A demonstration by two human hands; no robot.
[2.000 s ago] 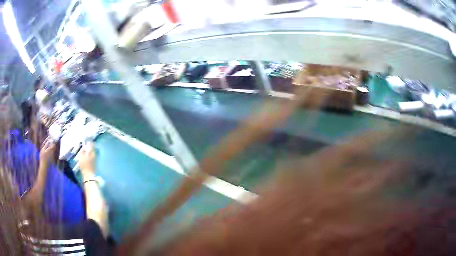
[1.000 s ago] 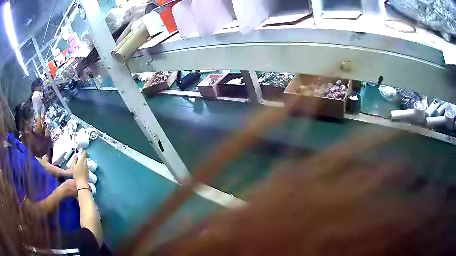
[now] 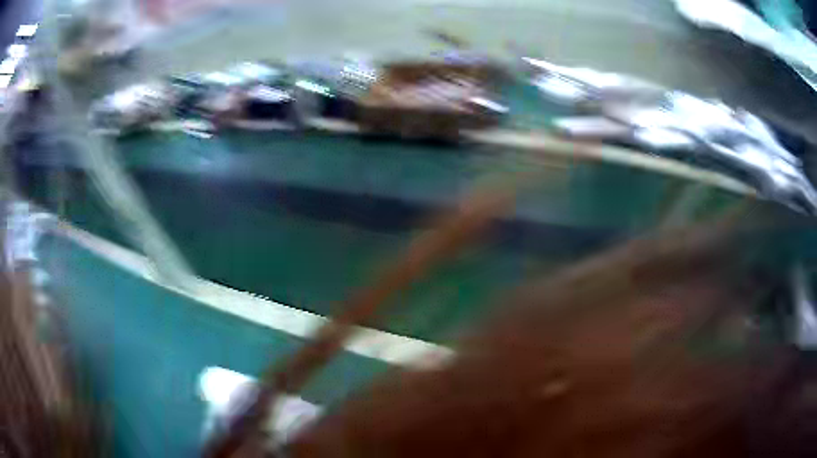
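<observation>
The frame is heavily blurred. A white object [image 3: 226,390], possibly a fan body, shows on the teal-green workbench top [image 3: 134,349] at the lower left, partly covered by reddish-brown strands. Another whitish patch lies just right of it; I cannot tell whether it is part of the same thing. The dark green conveyor belt [image 3: 269,250] runs across beyond the pale belt side rail [image 3: 260,309]. Neither of my hands can be made out; the strands cover the lower middle and right.
Across the belt stand a brown small-parts box [image 3: 412,103] and a blurred white pile of fan bodies [image 3: 690,125] at the right. A pale slanted post [image 3: 134,210] rises at the left, under a pale overhead shelf [image 3: 340,31]. A blurred white thing [image 3: 806,304] shows at the right edge.
The view has swung right and down. The post, box and white pile have shifted left in the picture, the other worker's arms are gone, and the white object has appeared at the lower left.
</observation>
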